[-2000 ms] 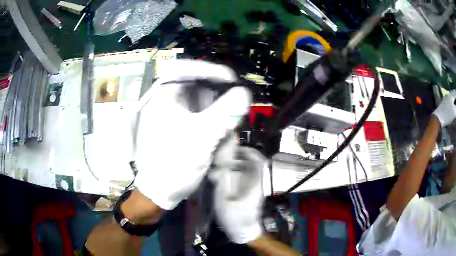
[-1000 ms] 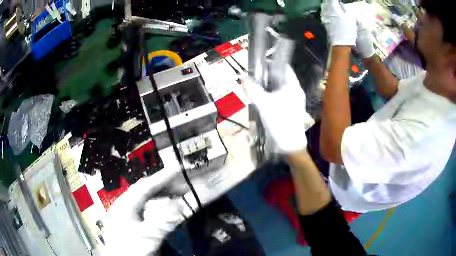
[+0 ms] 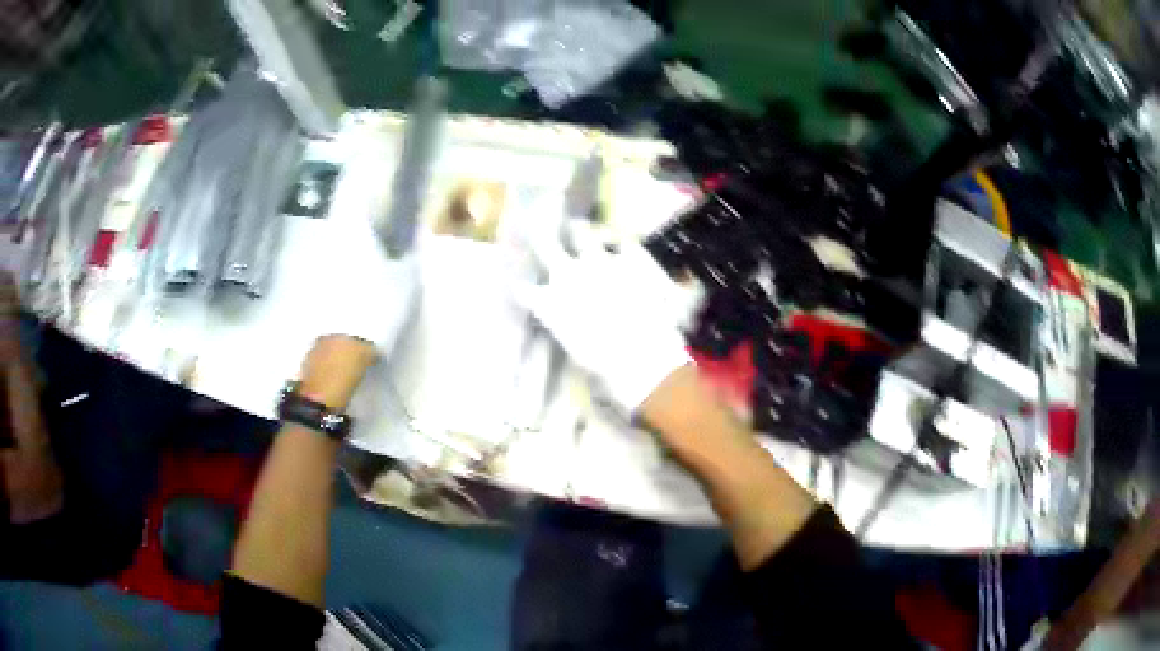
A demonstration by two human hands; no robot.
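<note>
My left hand [image 3: 372,303], in a white glove, is blurred against the white bench at the lower end of an upright grey profile strip [image 3: 415,165]. Whether its fingers hold the strip cannot be told. My right hand [image 3: 617,315], also gloved, is over the bench middle, fingers apart and pointing left, with nothing visible in it. A short grey strip end [image 3: 586,187] stands just above its fingers. Black plastic fittings [image 3: 795,382] lie heaped right of my right hand. A bundle of silver-grey profiles [image 3: 223,191] lies left of my left hand.
The metal screw feeder [image 3: 960,341] stands right of the fittings, with a yellow tape roll [image 3: 992,201] behind it. A dark, blurred screwdriver [image 3: 948,165] hangs above there. A clear plastic bag [image 3: 553,45] lies behind the bench. A red stool [image 3: 191,579] and people's arms show at both sides.
The view has swung back left. My right hand, which held silvery strips near the neighbouring worker, is now over the bench middle without them. My left hand has moved to the upright strip.
</note>
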